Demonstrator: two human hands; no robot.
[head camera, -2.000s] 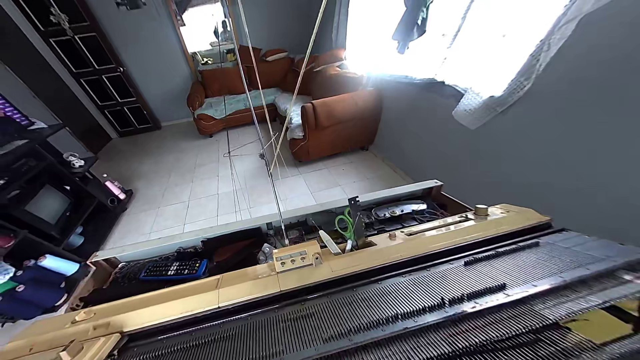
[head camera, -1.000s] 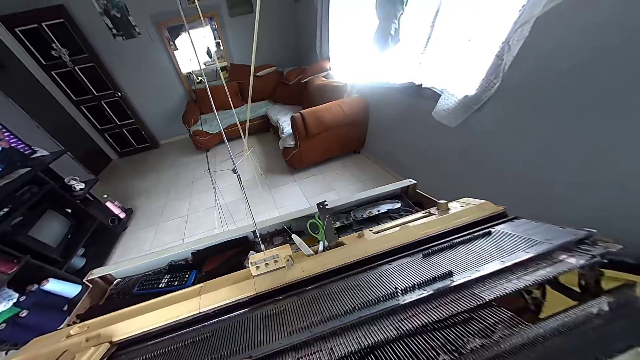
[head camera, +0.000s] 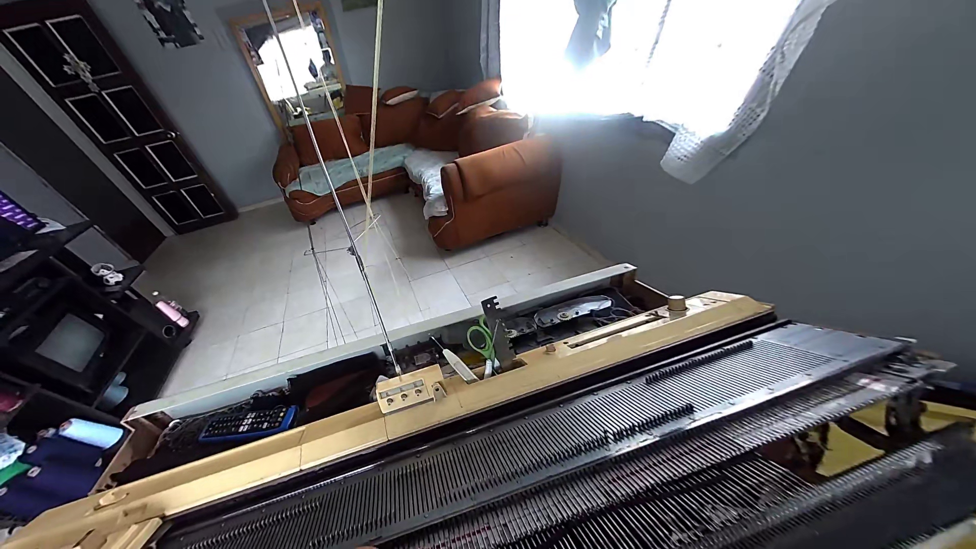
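Neither my left hand nor my right hand can be made out; a tiny skin-toned patch at the bottom edge is too small to identify. A knitting machine with a cream plastic body (head camera: 343, 441) runs diagonally across the foreground. Its long metal needle bed (head camera: 488, 450) has closely spaced slots, with some needles standing forward in groups. Below it lies a second ribbed bed (head camera: 686, 496). A cream yarn-mast base (head camera: 409, 390) with small dials holds a thin metal rod (head camera: 347, 229). Pale yarn strands (head camera: 374, 114) run up out of view.
Behind the machine, a wooden trough (head camera: 282, 364) holds a blue-cased calculator (head camera: 249, 423), green-handled scissors (head camera: 480, 338) and a white-handled tool (head camera: 460, 366). Yarn cones (head camera: 91, 433) and a black shelf unit (head camera: 76, 335) stand left. Brown sofas (head camera: 499, 191) are farther back.
The view has shifted, bringing more of the lower ribbed bed and the yellow surface at the right into sight. No hand is plainly visible in the earlier frames.
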